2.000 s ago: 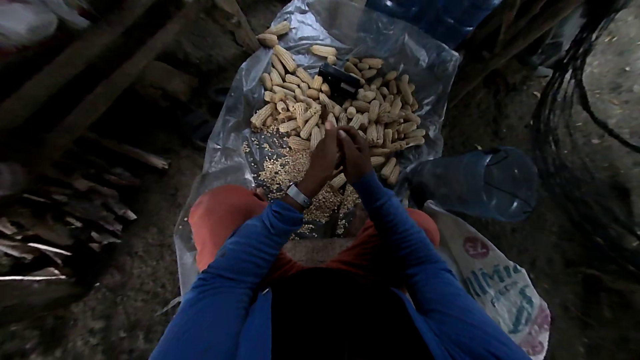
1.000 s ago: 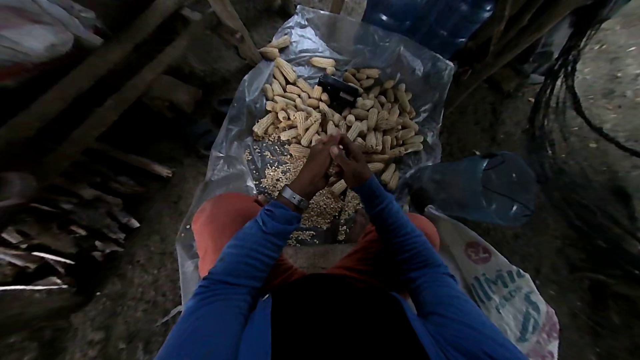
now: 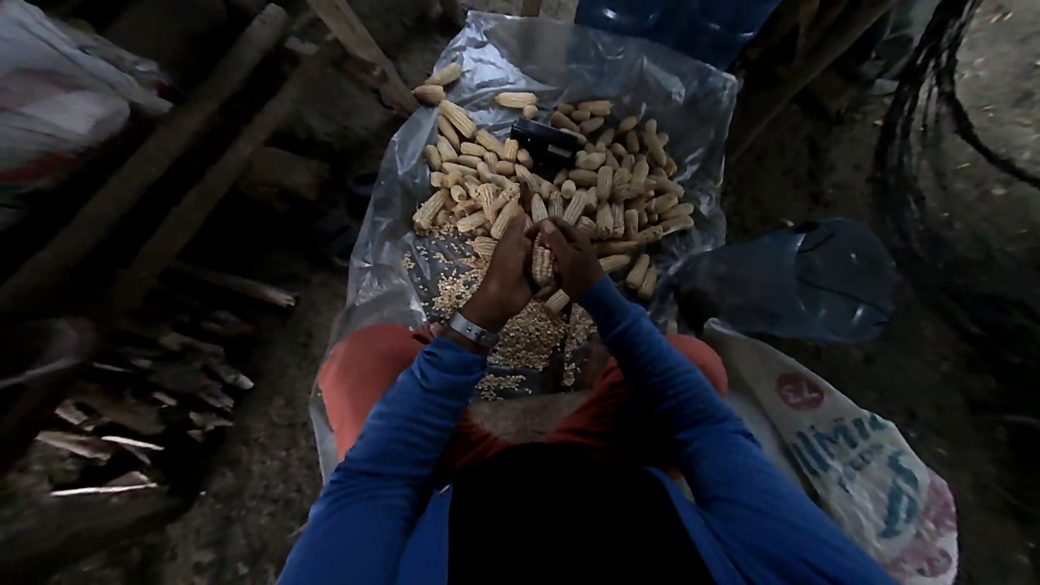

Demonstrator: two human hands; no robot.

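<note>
Between my two hands is an ear of dried corn, held over the plastic sheet. My left hand closes on its left side and my right hand on its right, with the fingers meeting near its top. Part of the ear is hidden by the hands. Below them, loose corn kernels lie in a pile on the clear plastic sheet. Many dried corn ears are heaped just beyond the hands. A dark box-like object rests among these ears.
A clear plastic container lies to the right, above a printed sack. Blue plastic containers stand at the far edge. Split firewood and wooden poles are on the left. Black cables hang at the right.
My hands have stayed together over the sheet, with small shifts of the fingers. An ear of corn now shows between them, where the earlier frames hardly show it.
</note>
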